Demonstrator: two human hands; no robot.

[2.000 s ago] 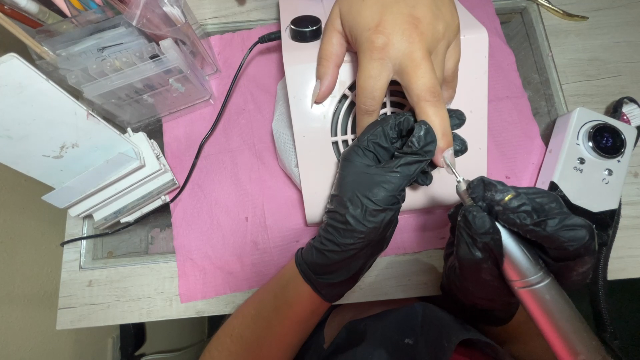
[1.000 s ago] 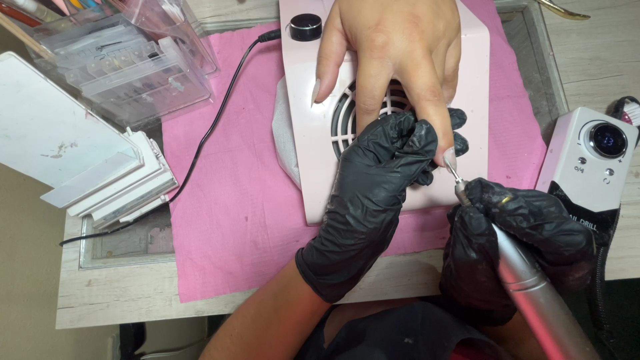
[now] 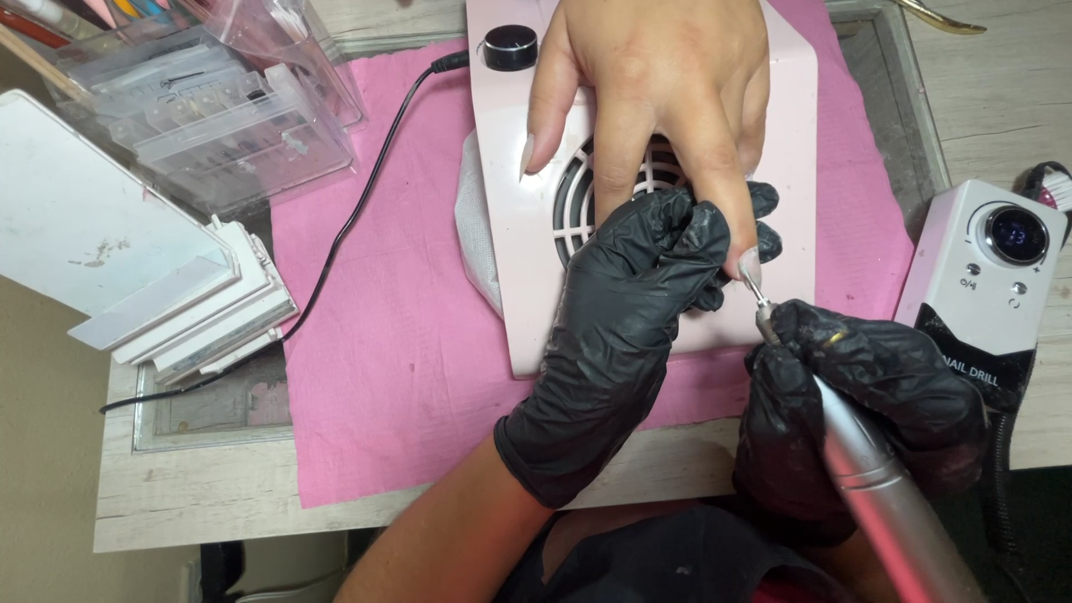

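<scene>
Another person's hand (image 3: pixel 662 92) lies palm down over a pale pink nail dust collector (image 3: pixel 519 243) with a round fan grille. My left hand (image 3: pixel 628 327), in a black glove, grips one of that hand's fingers near its tip. In my right hand (image 3: pixel 854 410), also gloved in black, is a silver nail drill handpiece (image 3: pixel 879 477). Its thin metal bit touches or nearly touches the fingernail (image 3: pixel 749 266) of the held finger, by the nail's edge. Parts of the fingers of my left hand are hidden under the held finger.
Under the collector lies a pink cloth (image 3: pixel 394 335), crossed by a black cable (image 3: pixel 339 239). The drill's control box (image 3: pixel 976 268) stands at right. Clear plastic cases (image 3: pixel 243 151) and stacked white boxes (image 3: pixel 193 310) are at left. A gold-coloured metal tool (image 3: pixel 942 18) lies at top right.
</scene>
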